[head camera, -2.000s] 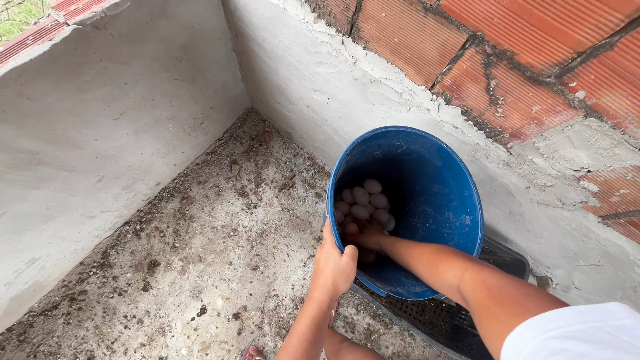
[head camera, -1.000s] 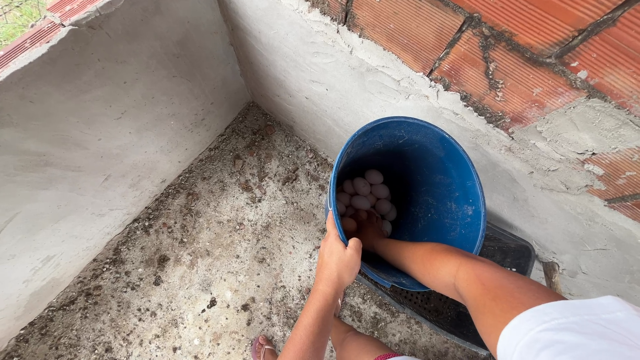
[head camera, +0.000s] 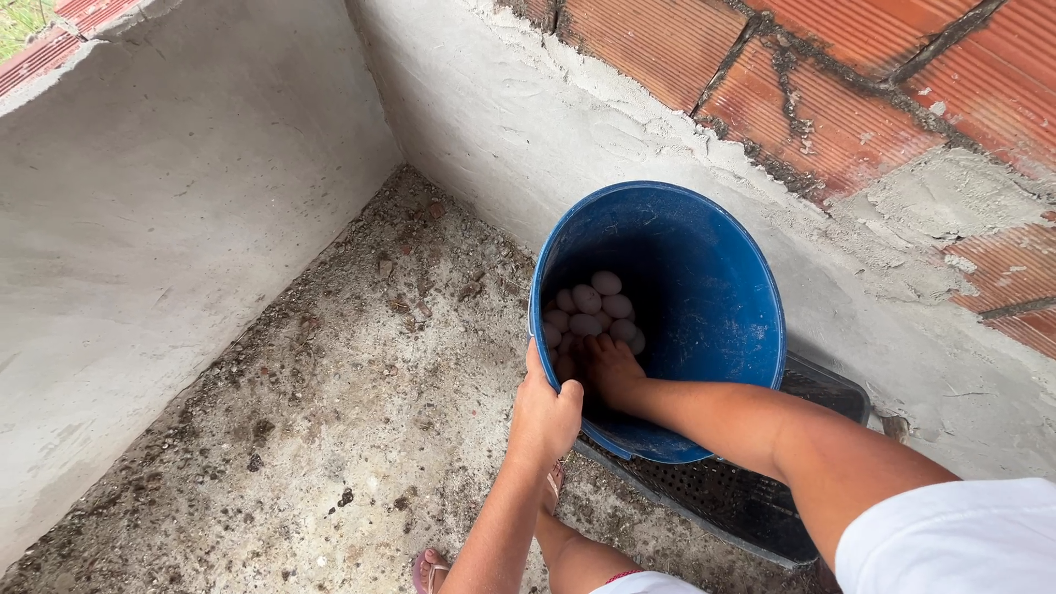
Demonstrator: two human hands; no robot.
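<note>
A blue plastic bucket (head camera: pixel 709 280) is tilted so that its mouth faces me. Several pale eggs (head camera: pixel 586 299) lie in a heap inside, in the shadow at its left side. My left hand (head camera: pixel 546 404) grips the bucket's rim at the lower left, thumb over the edge. Deep in the bucket, my right hand (head camera: pixel 609 369) rests against the eggs with its fingers spread over the lower ones; its fingertips are dim, and whether they hold an egg cannot be told.
Under and behind the bucket sits a black perforated plastic crate (head camera: pixel 726 495). A plastered wall (head camera: pixel 462 107) with bare hollow bricks above runs along the right, meeting another low wall (head camera: pixel 190 165) at a corner. The rough concrete floor (head camera: pixel 355 429) bears dirt and crumbs. My sandalled feet are below.
The bucket's mouth has shifted slightly, and more of the eggs shows than two seconds ago. My right hand has stayed inside among the eggs, my left on the rim.
</note>
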